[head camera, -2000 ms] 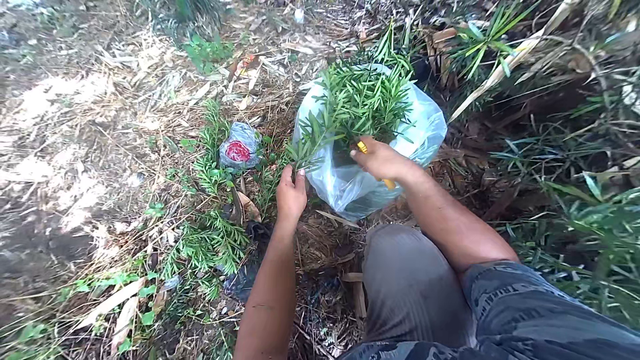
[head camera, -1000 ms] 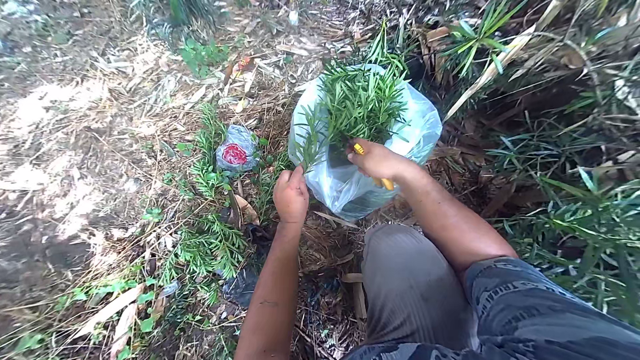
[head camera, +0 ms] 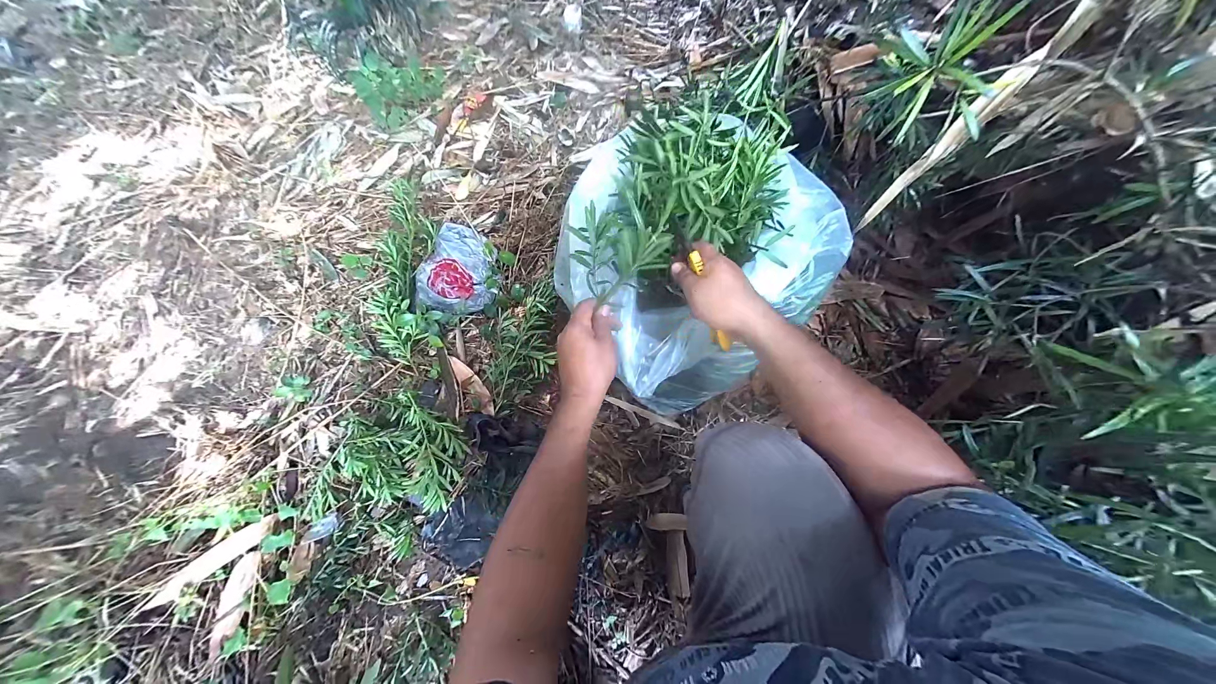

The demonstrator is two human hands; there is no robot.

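Observation:
My left hand [head camera: 587, 351] pinches the stem end of a leafy green sprig [head camera: 617, 242] at the left edge of an open, translucent plastic bag [head camera: 807, 256]. The sprig leans over the bag's mouth. A thick bunch of narrow-leaved green cuttings [head camera: 703, 176] fills the far part of the bag. My right hand [head camera: 719, 290] is closed around a yellow-handled cutting tool [head camera: 696, 262] over the bag, beside the cuttings. The tool's dark working end is mostly hidden by leaves, so its exact kind is unclear.
A clear plastic bundle with a red patch [head camera: 454, 270] lies left of the bag among cut green sprigs [head camera: 404, 456]. Black plastic [head camera: 465, 527] lies below it. Dry bamboo-like litter covers the ground at left. Long-leaved plants [head camera: 1121, 399] and a dry stalk [head camera: 978, 114] stand at right.

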